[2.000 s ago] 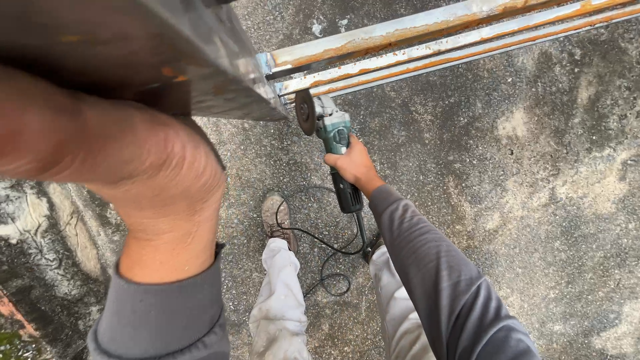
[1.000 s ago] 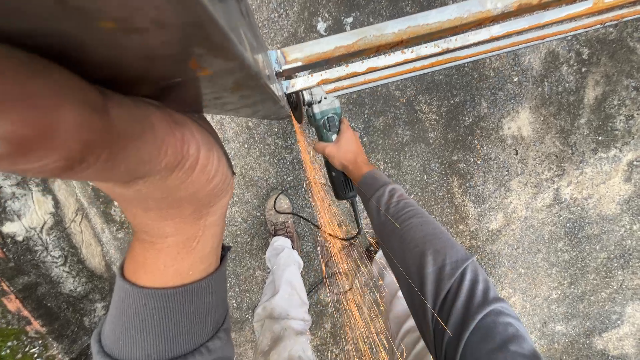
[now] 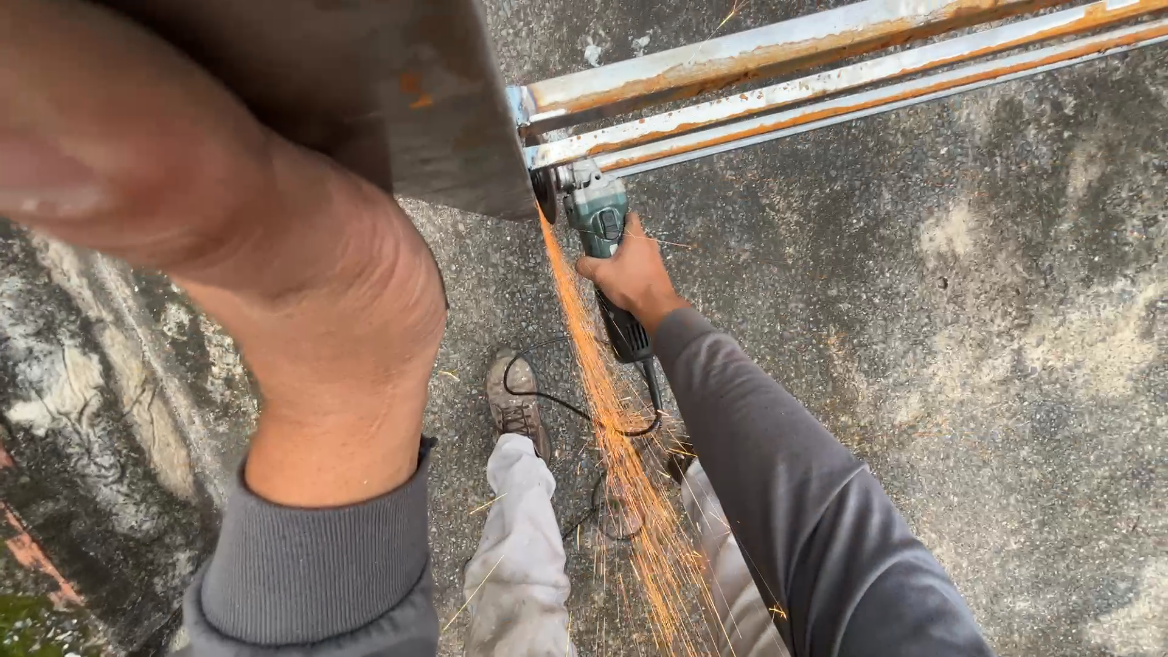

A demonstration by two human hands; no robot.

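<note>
My right hand (image 3: 632, 274) grips a teal and black angle grinder (image 3: 599, 219) by its body. The grinder's disc (image 3: 545, 193) sits at the edge of a dark metal piece (image 3: 456, 119), beside the ends of rusty, pale metal bars (image 3: 766, 96). Orange sparks (image 3: 593, 383) stream from the disc down past my legs. Large and close to the camera, my left hand (image 3: 301, 237) lies against the dark metal piece at the upper left. Its fingers are out of sight, so whether they close on the metal cannot be told.
A black power cord (image 3: 557, 400) loops from the grinder over the rough concrete ground (image 3: 867, 274), near my brown shoe (image 3: 513, 392). At the left is a stained concrete surface (image 3: 100, 383), with some green growth (image 3: 36, 630) in the bottom corner.
Two seconds ago the disc was in full view without sparks; one second ago sparks were flying, and they still are. My right hand has kept its grip on the grinder.
</note>
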